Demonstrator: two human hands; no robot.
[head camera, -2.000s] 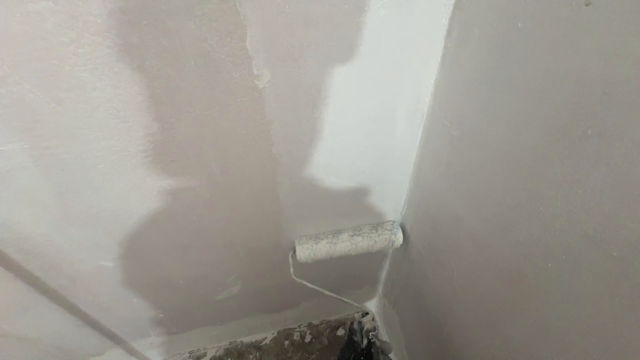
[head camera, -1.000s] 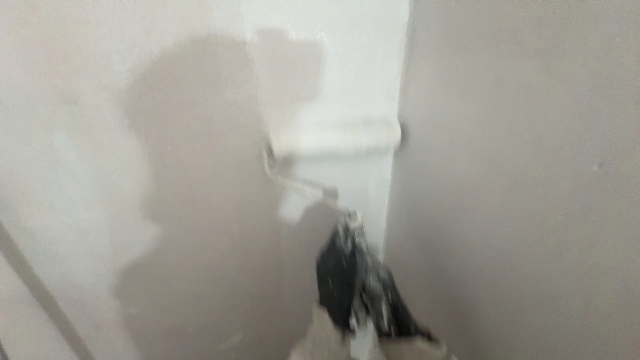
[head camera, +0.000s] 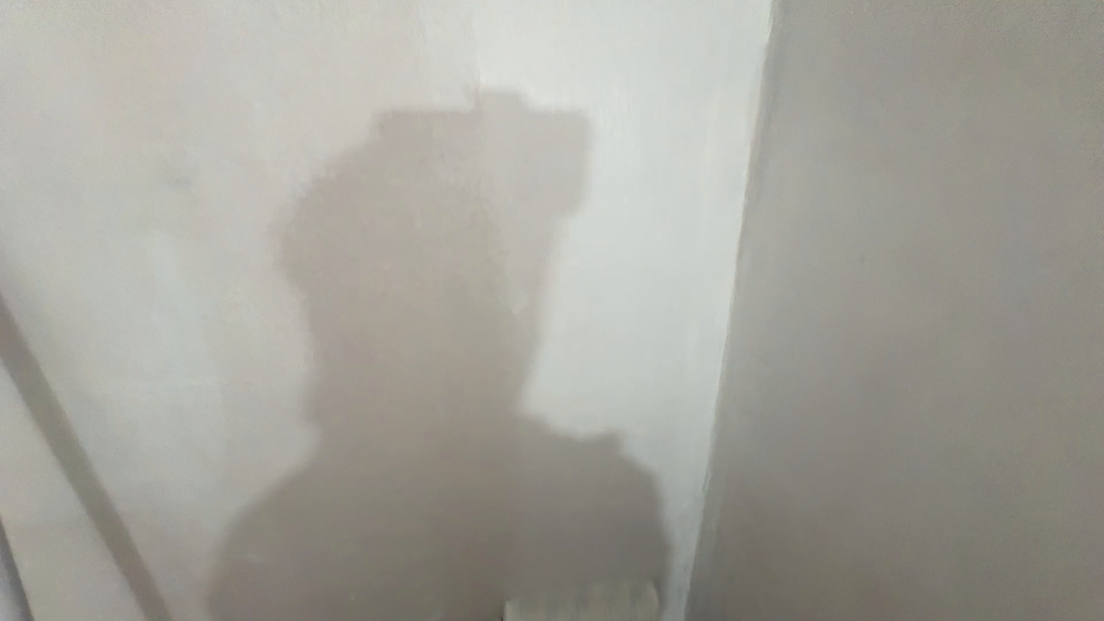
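Note:
The top of a paint roller's sleeve (head camera: 582, 604) shows at the bottom edge of the view, just left of the wall corner; its frame and handle are out of sight. It lies against or close to the left wall, on a whiter painted strip (head camera: 638, 293) that runs down beside the corner. Neither my left hand nor my right hand is in view, so what they hold cannot be seen.
The plastered left wall (head camera: 155, 302) meets a greyer right wall (head camera: 914, 302) at an upright corner (head camera: 737, 276). A shadow of a person's head and shoulders (head camera: 414, 362) falls across the left wall. A slanting dark line crosses the lower left.
The view has shifted. The roller, seen on the wall beside the corner in both earlier frames, now shows only at the bottom edge. The dark-gloved hand seen one second ago has left the view.

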